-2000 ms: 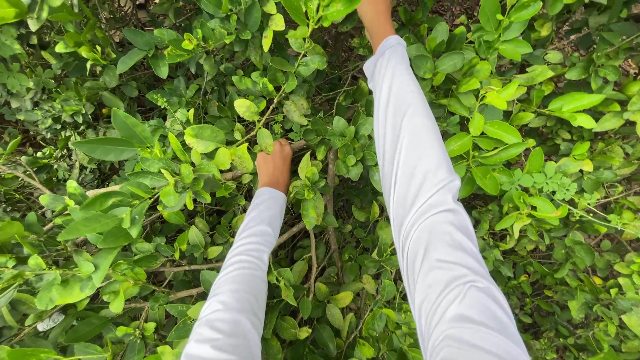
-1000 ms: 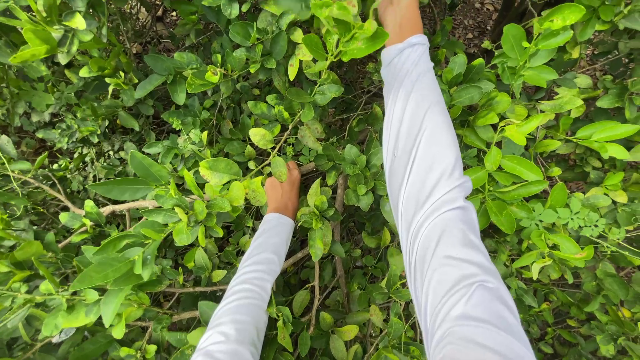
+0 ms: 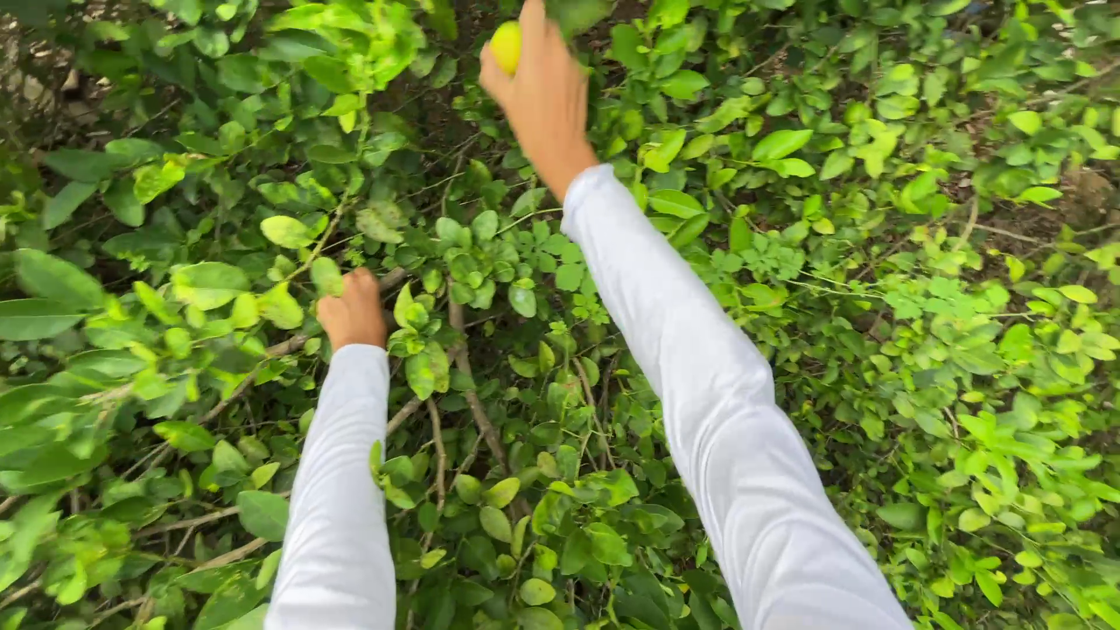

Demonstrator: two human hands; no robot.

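Observation:
My right hand (image 3: 547,101), at the top of the view, holds a yellow-green citrus fruit (image 3: 506,48) between thumb and fingers; its fingertips are partly hidden or cut off by the top edge. Lower and to the left, my left hand (image 3: 353,311) is closed around a woody branch (image 3: 393,278) of the leafy bush. Leaves hang close to the left hand and partly cover its fingers. Both forearms wear white long sleeves.
Dense green foliage (image 3: 787,289) fills the view. Bare stems (image 3: 472,398) run down below the hands, and a leafy shoot (image 3: 337,214) rises beside the left hand. Brown ground (image 3: 1089,197) shows through at the right.
My right hand, mostly beyond the top edge before, has come into view with a yellow-green fruit in it. My left hand stays on the branch.

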